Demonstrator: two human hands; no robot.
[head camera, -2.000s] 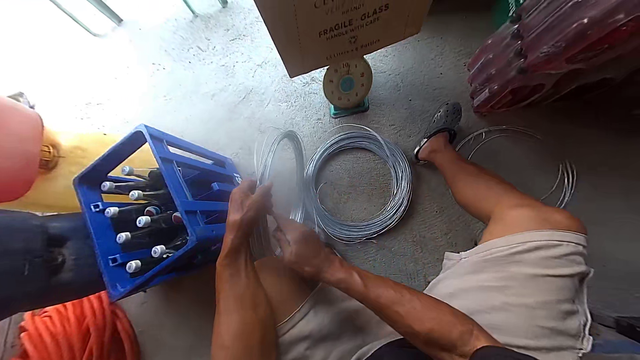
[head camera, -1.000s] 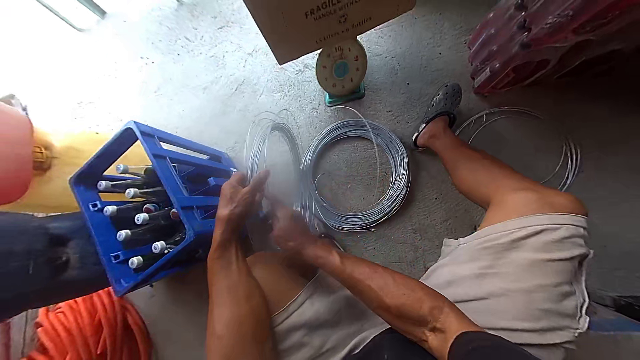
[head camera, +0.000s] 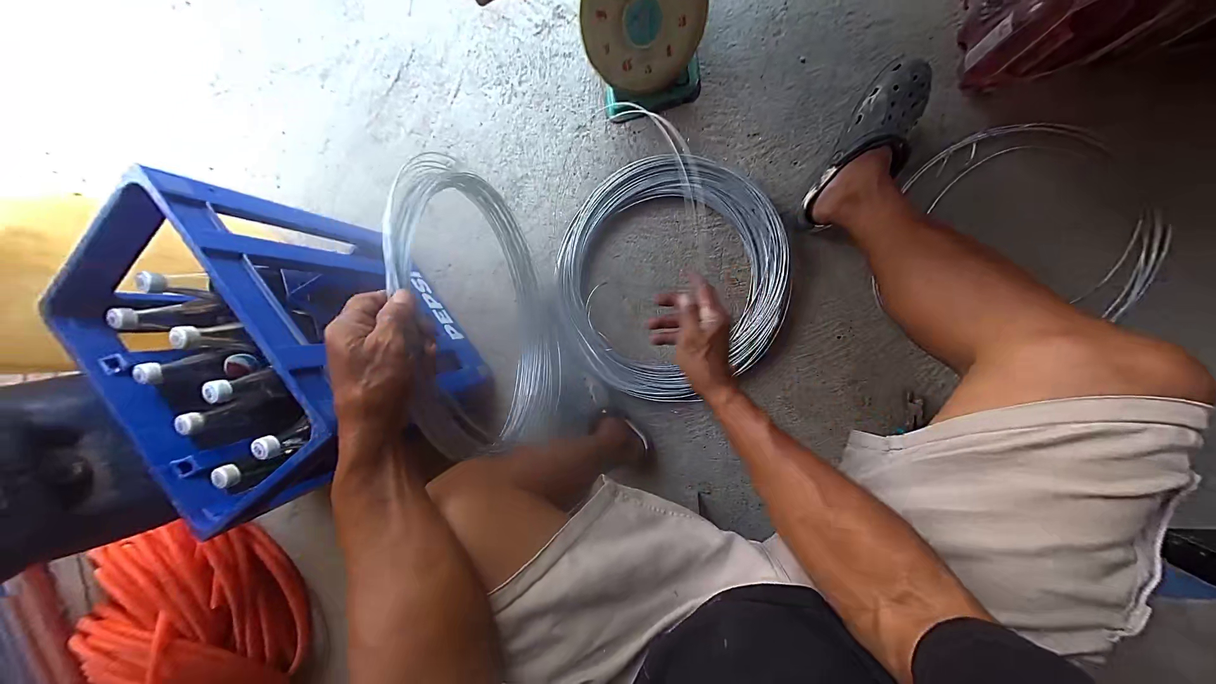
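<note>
My left hand (head camera: 380, 356) is closed around one side of an upright coil of thin metal wire (head camera: 508, 223), beside the blue crate. A larger coil of metal wire (head camera: 579, 223) lies flat on the concrete floor to its right. Over that coil's lower right part is my right hand (head camera: 695, 332), its fingers spread and slightly blurred. A loose wire (head camera: 676, 142) arcs from near the scale down toward my right hand; whether the fingers touch it cannot be told. The lower part of the held coil is blurred near my leg.
A blue plastic crate (head camera: 214, 233) of capped bottles (head camera: 228, 389) stands at left, above an orange coiled hose (head camera: 195, 608). A dial scale (head camera: 644, 43) stands beyond the coils. More wire (head camera: 1140, 266) lies beyond my leg, near a dark red plastic-wrapped pack (head camera: 1045, 43).
My right hand has moved right, away from my left hand and the held coil, to over the flat coil. My left hand stays by the crate. The view has shifted, and the cardboard box is nearly out of frame.
</note>
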